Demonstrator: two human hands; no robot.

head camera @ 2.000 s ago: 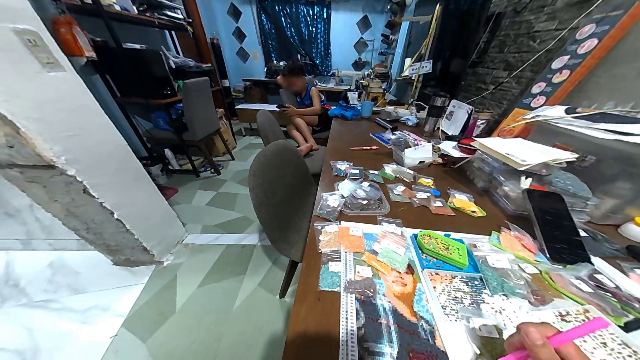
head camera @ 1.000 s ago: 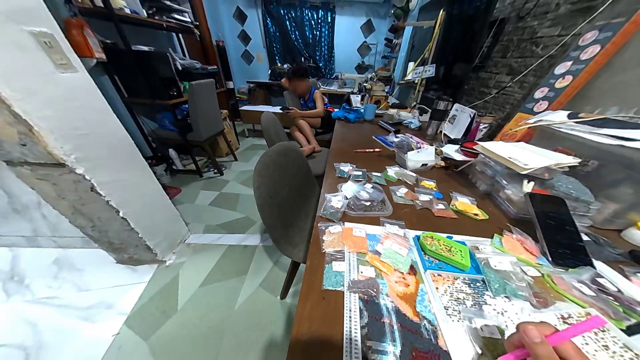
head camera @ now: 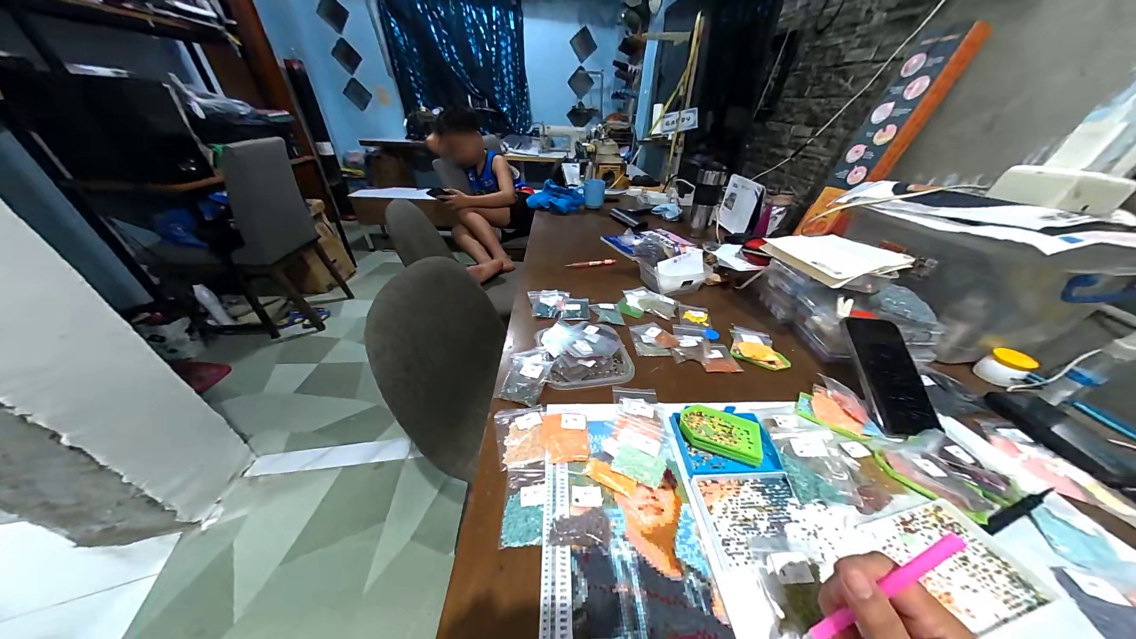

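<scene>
At the lower right, my right hand (head camera: 887, 599) holds a pink pen-like tool (head camera: 923, 564) between thumb and fingers, close to a small zip bag of dark green beads (head camera: 796, 590). A white tray of mixed beads (head camera: 967, 564) lies beside the hand, and another bead-filled tray (head camera: 741, 515) is to its upper left. The partly covered diamond painting canvas (head camera: 652, 612) lies left of them, with bead bags on it. A green tray of beads (head camera: 721, 433) rests on a blue tray (head camera: 772, 457). My left hand is out of view.
Small bead bags (head camera: 652, 339) and a clear plastic container (head camera: 612, 368) lie farther back on the brown table (head camera: 479, 568). A black phone (head camera: 889, 374) leans at the right. Grey chairs (head camera: 435, 364) line the left side. Another person (head camera: 484, 191) sits beyond them, holding a phone.
My right hand still holds the pink tool; its tip end now points more steeply up to the right. The view has turned slightly.
</scene>
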